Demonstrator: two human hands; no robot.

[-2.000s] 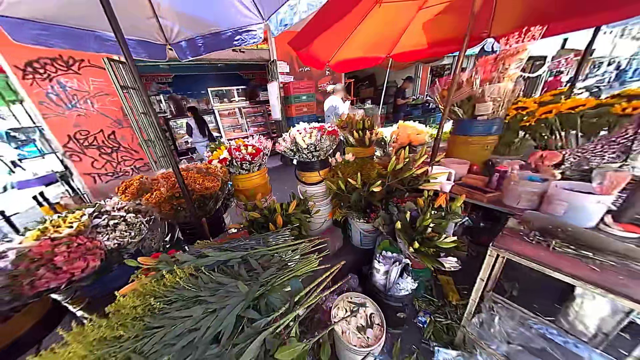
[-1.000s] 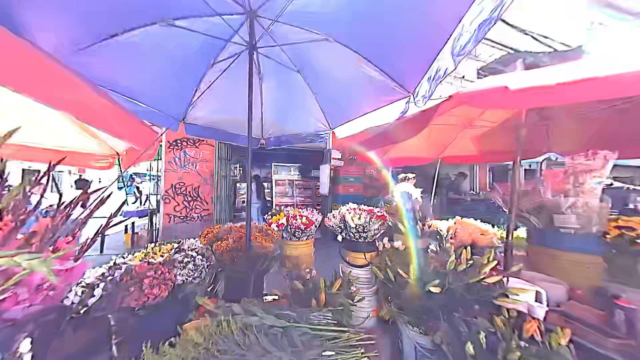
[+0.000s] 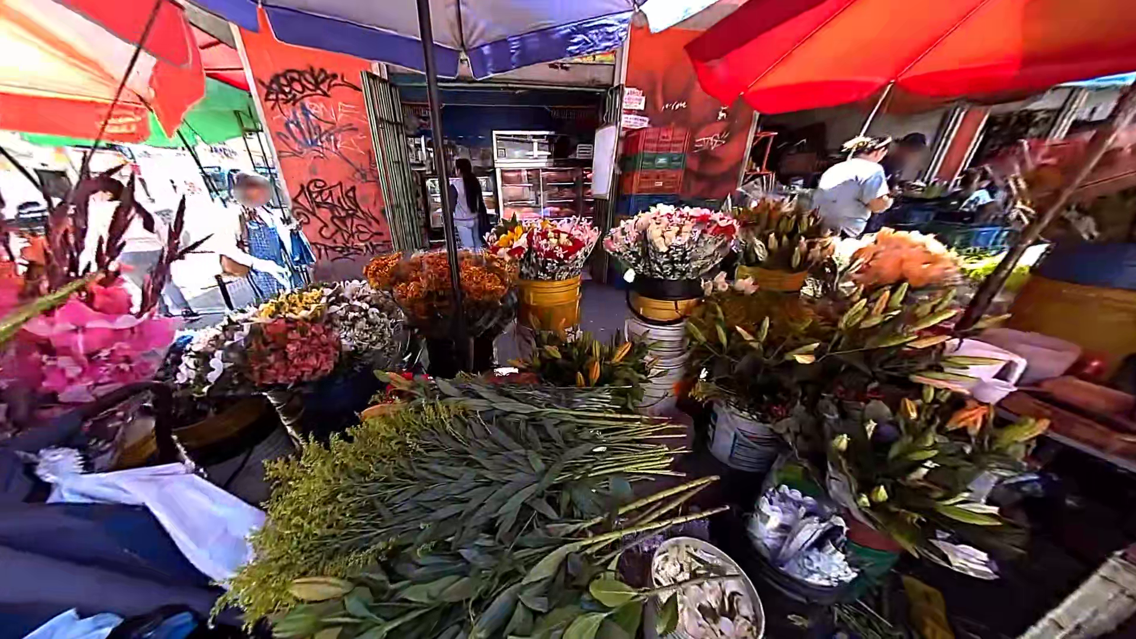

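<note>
Neither my left hand nor my right hand shows in the view. Long leafy green stems (image 3: 524, 479) lie piled at the centre front, with feathery yellow-green tips (image 3: 328, 497) to the left and cut ends to the right. Just right of the pile, a white bucket (image 3: 754, 612) holds pale flower heads or petals. Lilies in bud (image 3: 923, 470) fill containers at the right. Behind the pile, orange flowers (image 3: 444, 280) stand left of a yellow bucket (image 3: 550, 304) of mixed blooms. Pink and white bouquets (image 3: 674, 240) stand above stacked white buckets (image 3: 661, 355).
A dark umbrella pole (image 3: 441, 177) rises behind the stems. Pink blooms (image 3: 89, 342) and white cloth (image 3: 169, 506) are at the left. Another pole (image 3: 1021, 257) slants at the right. One person (image 3: 257, 240) stands at far left, another (image 3: 852, 191) at back right, a third (image 3: 466, 204) by the shop.
The view has tipped down from the umbrella canopy of a second ago, and the stem pile shows more fully. No hand shows in any frame.
</note>
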